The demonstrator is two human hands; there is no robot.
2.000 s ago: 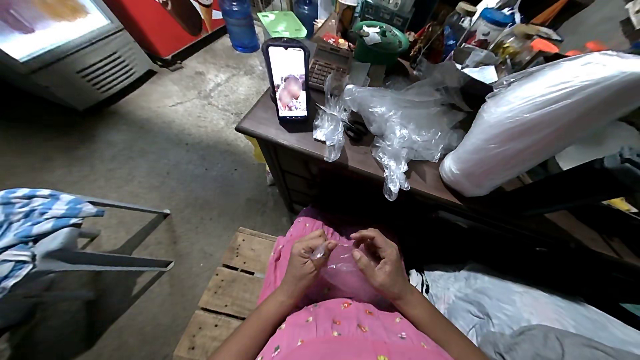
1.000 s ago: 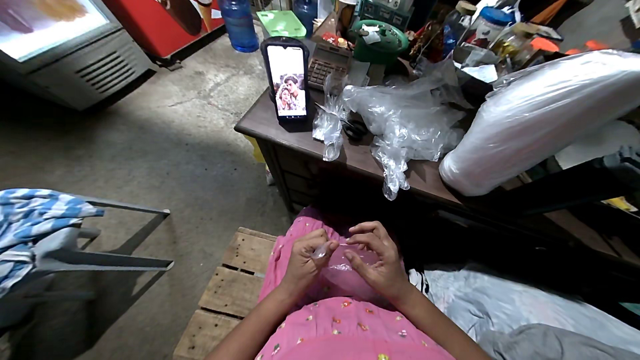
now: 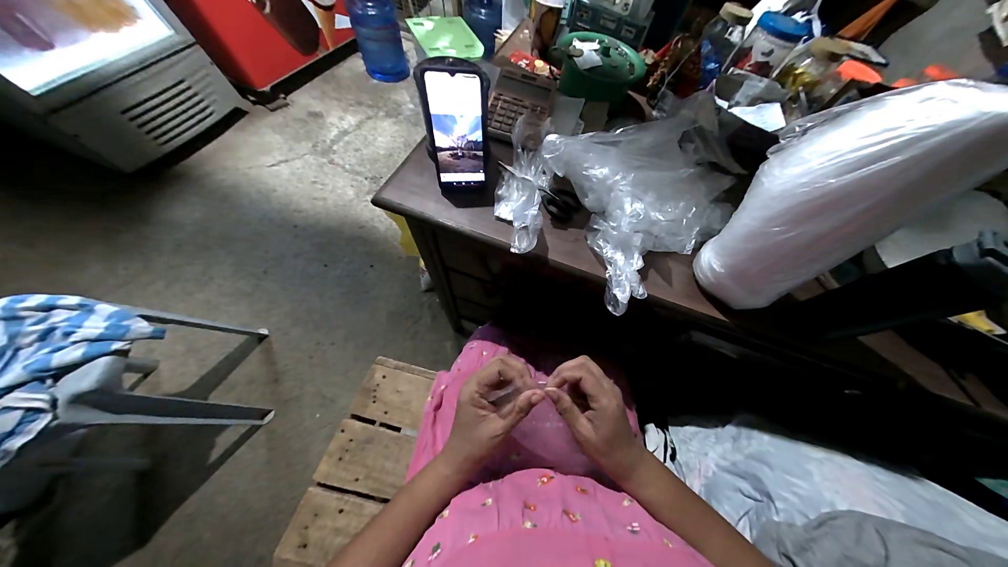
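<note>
Over the pink patterned cloth on my lap [image 3: 551, 504], my left hand [image 3: 496, 405] and my right hand [image 3: 591, 409] meet at the fingertips. Both pinch the edge of a thin clear plastic film [image 3: 543, 437], probably a bag, which hangs between them and is hard to make out. On the desk ahead lie clear plastic bags [image 3: 646, 185], with a smaller crumpled one [image 3: 521, 189] to their left. The black handles of scissors [image 3: 561, 205] show between these. A lit phone [image 3: 457, 130] stands upright near the desk's left corner.
A large roll of wrapped plastic [image 3: 850, 189] leans over the desk [image 3: 504, 228] at right. Behind the phone are a calculator [image 3: 516, 102], a green container [image 3: 600, 67] and jars. A wooden slatted seat [image 3: 354, 457] is beside my lap; a grey chair [image 3: 102, 394] with checked cloth stands left.
My hands have come together, fingertips now touching, where a small gap lay between them before. The picture on the phone's screen has changed.
</note>
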